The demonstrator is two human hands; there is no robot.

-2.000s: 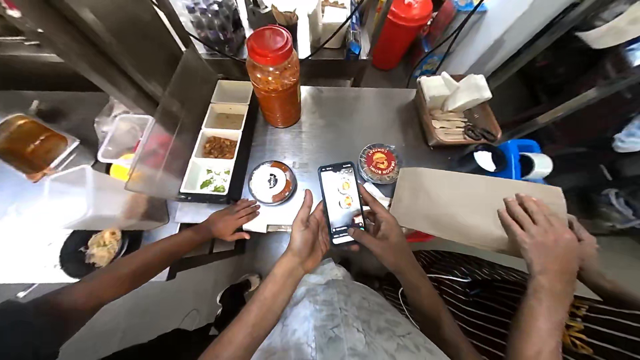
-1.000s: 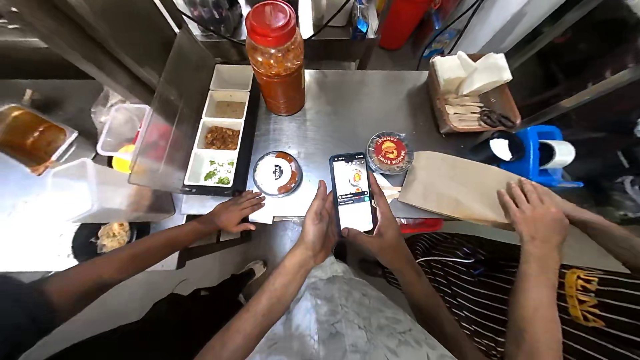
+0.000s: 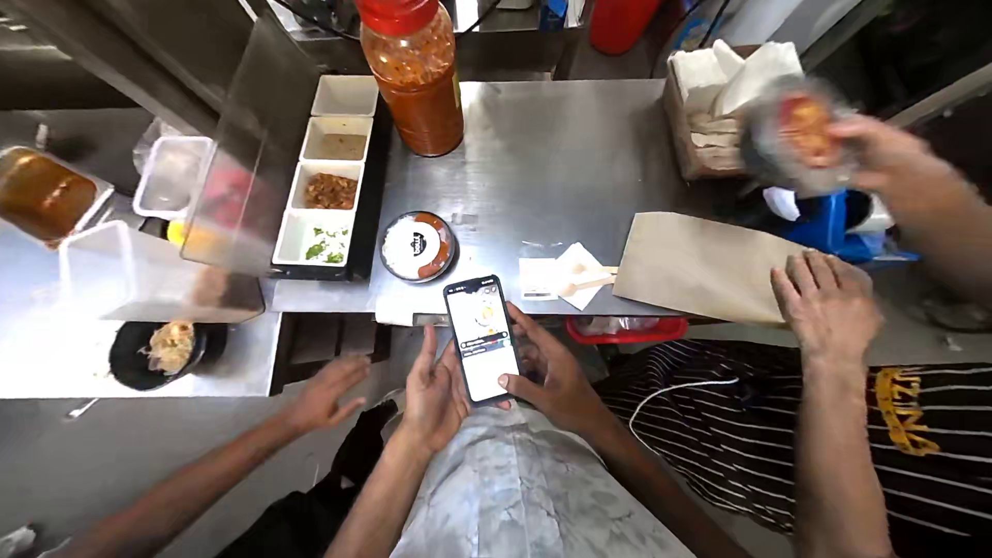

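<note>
Both my hands are around a smartphone (image 3: 484, 341) with a lit screen, low in front of me at the counter's edge. My left hand (image 3: 438, 391) supports its left side, and my right hand (image 3: 546, 372) grips the right side, thumb on the screen. Beyond the phone, a round lidded food bowl (image 3: 418, 246) with rice and red sauce stands on the steel counter (image 3: 542, 155). To the phone's right lie a napkin (image 3: 583, 271) and wooden cutlery (image 3: 589, 285), beside a brown paper bag (image 3: 705, 267).
A co-worker's hand (image 3: 829, 310) rests on the bag; another hand (image 3: 891, 155) holds a blurred lidded bowl (image 3: 802, 136). A third hand (image 3: 329, 391) hangs at left. A topping tray (image 3: 329, 190), sauce jar (image 3: 422, 85), napkin basket (image 3: 686, 147) and blue tape dispenser (image 3: 829, 229) stand around.
The second lidded bowl has been lifted off the counter by a co-worker's hand at right, baring the napkin and cutlery. The hand at left has come off the counter edge. My hands still hold the phone.
</note>
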